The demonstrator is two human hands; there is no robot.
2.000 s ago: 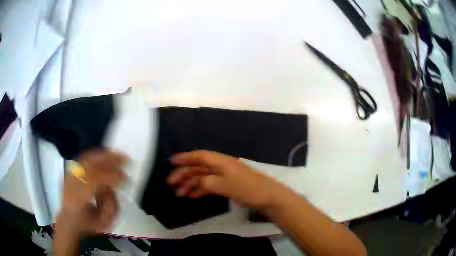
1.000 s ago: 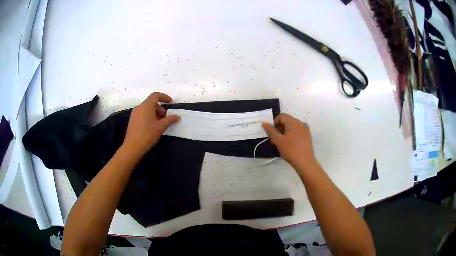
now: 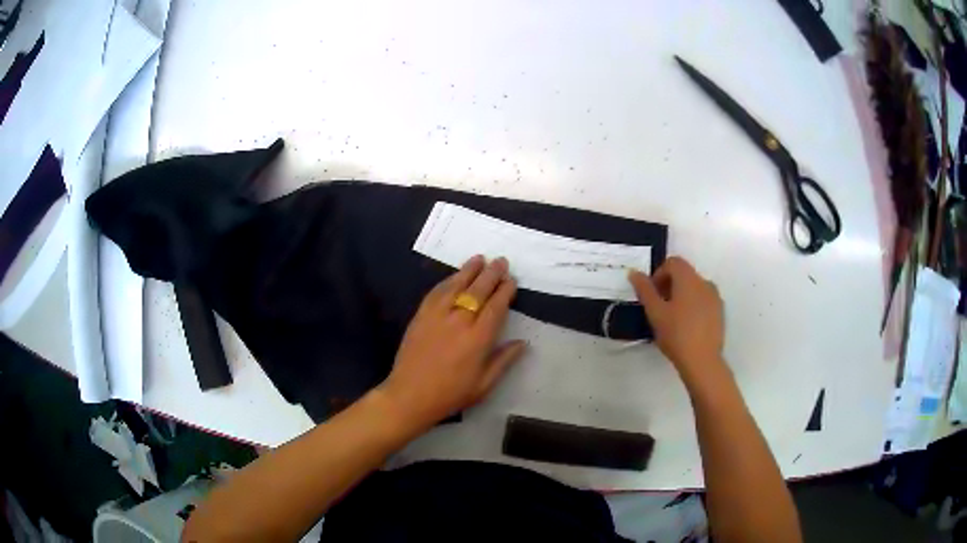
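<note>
A white curved paper pattern piece (image 3: 551, 258) with faint writing lies on the black fabric (image 3: 339, 255), near its right end. My left hand (image 3: 456, 329), with a yellow ring, lies palm down, fingertips on the pattern's lower edge and thumb apart. My right hand (image 3: 687, 313) has thumb and fingers at the pattern's right end, pinching its edge; the fingertips are partly hidden. A white thread (image 3: 609, 320) curls on the fabric beside it. The fabric is flat at right and bunched at left.
Shears (image 3: 771, 141) lie closed at upper right. A dark bar weight (image 3: 578, 442) is near the front edge, another (image 3: 201, 337) at left, a handled weight (image 3: 814, 30) at top right. White rolls (image 3: 90, 276) line the left; a feather duster (image 3: 896, 127) lies right. A bucket (image 3: 148, 520) stands below.
The pattern now slopes down to the right, its left end uncovered. My left hand has moved from its left end to its lower edge. My right hand remains at the right end. The view has shifted.
</note>
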